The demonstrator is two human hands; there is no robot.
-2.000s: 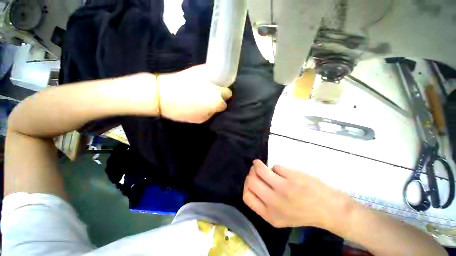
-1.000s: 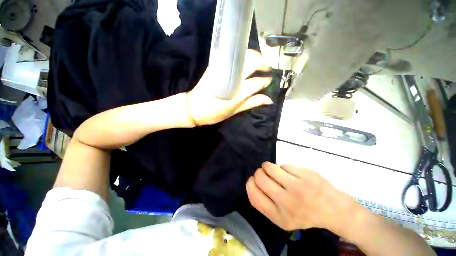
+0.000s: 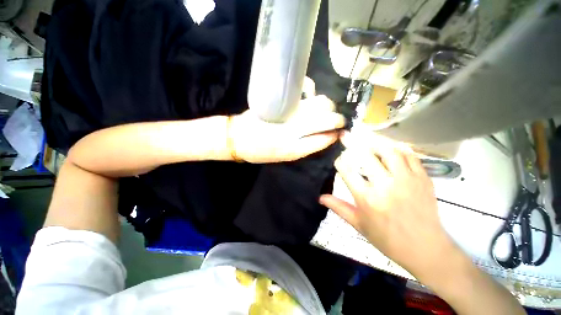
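The black garment (image 3: 270, 197) lies over the machine table and hangs down at the table's front edge. My left hand (image 3: 292, 132) presses on the cloth, fingertips at its edge just below the presser foot (image 3: 358, 92); the pale rounded tube (image 3: 280, 61) hides part of it. My right hand (image 3: 387, 184) is at the cloth's right edge, fingertips close to my left fingertips near the foot, thumb apart. Bright glare covers its fingertips, so I cannot tell whether they pinch the cloth.
The sewing machine head (image 3: 492, 74) fills the upper right. Snips (image 3: 444, 168) lie partly behind my right hand. Black-handled shears (image 3: 523, 237) and an orange-brown handled tool (image 3: 541, 147) lie at far right. A blue crate (image 3: 178, 237) is below the table, and a red tray (image 3: 430, 303) is under its edge.
My right hand has moved up from the cloth's lower edge to beside the presser foot. My left hand moved right to the foot earlier and now sits slightly lower. The view of the machine head has shifted.
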